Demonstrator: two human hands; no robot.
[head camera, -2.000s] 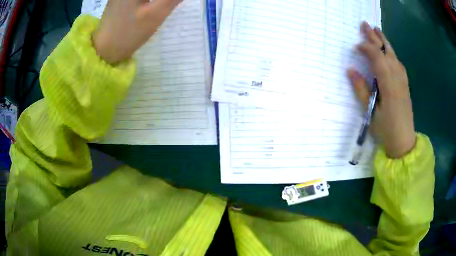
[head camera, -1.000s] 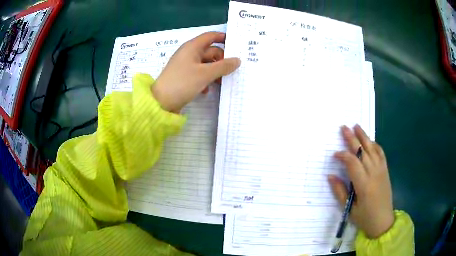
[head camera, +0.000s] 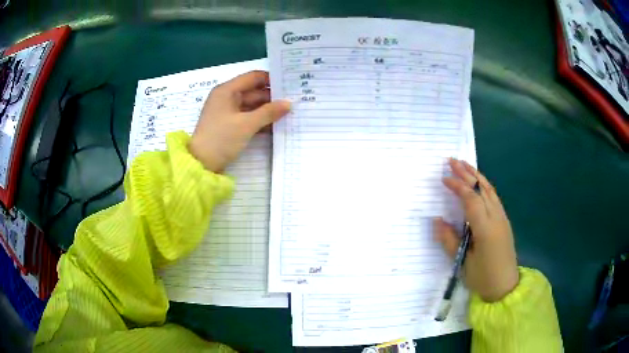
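Observation:
A printed QC form with some handwritten entries lies over another sheet, which shows below it. My left hand grips the top form's left edge between thumb and fingers. My right hand lies at the form's right side and holds a black pen, its clear end pointing down toward the lower sheet. A second filled-in form lies to the left, partly under my left hand and sleeve.
A black power adapter with thin cable lies left of the papers. Red-edged trays with boards stand at the far left and upper right. A small white device is cut off at the bottom edge. A dark blue item lies at right.
Since two seconds ago my left hand has come to the top form's left edge. The view has shifted, showing the forms' headings. In the last second, the top form has moved slightly up relative to the left form.

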